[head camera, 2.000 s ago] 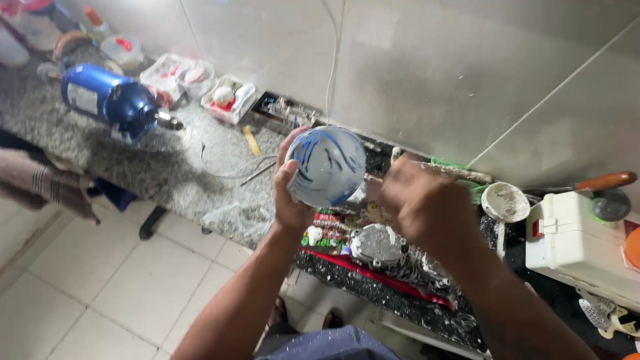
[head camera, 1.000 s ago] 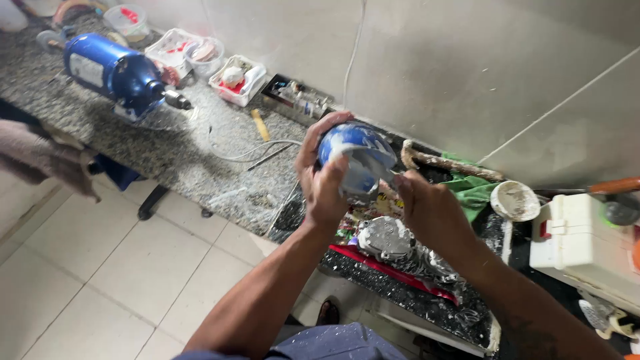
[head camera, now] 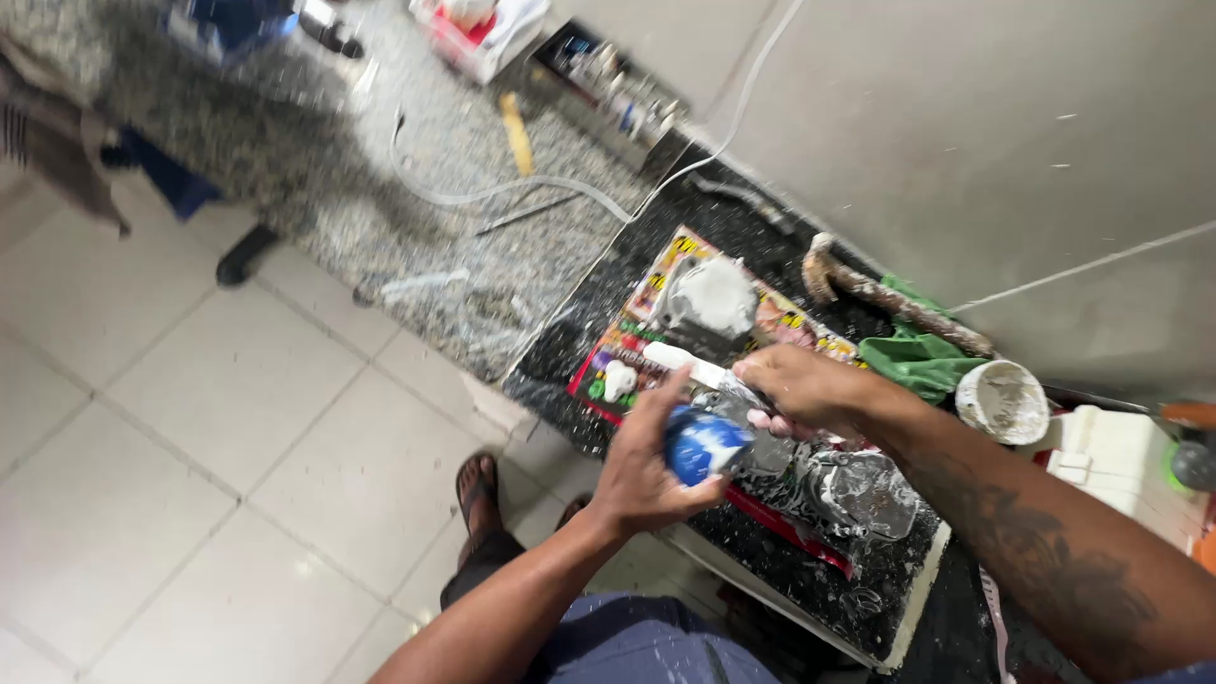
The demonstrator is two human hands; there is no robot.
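My left hand [head camera: 641, 465] holds a blue mixing bowl [head camera: 705, 445] smeared with white paste, tilted on its side. Just above it, my right hand [head camera: 798, 385] grips a spatula [head camera: 689, 365] whose blade is coated white and points left. Behind the blade, a metal flask part [head camera: 712, 299] filled with white material stands on a printed sheet [head camera: 686, 249]. A second metal flask part [head camera: 866, 494], spattered white, lies below my right forearm. Another grey metal part under my hands is partly hidden.
A hammer [head camera: 912, 309] lies by the wall beside a green cloth [head camera: 917, 361]. A plaster-crusted white cup [head camera: 1002, 403] and white box [head camera: 1116, 465] stand right. A tray of small items [head camera: 608, 90] and a thin white tube [head camera: 541, 180] lie behind left.
The bowl, turned toward me earlier, is now lower and tilted over the bench. The spatula's white-coated blade now shows outside the bowl. The view has moved closer to the bench.
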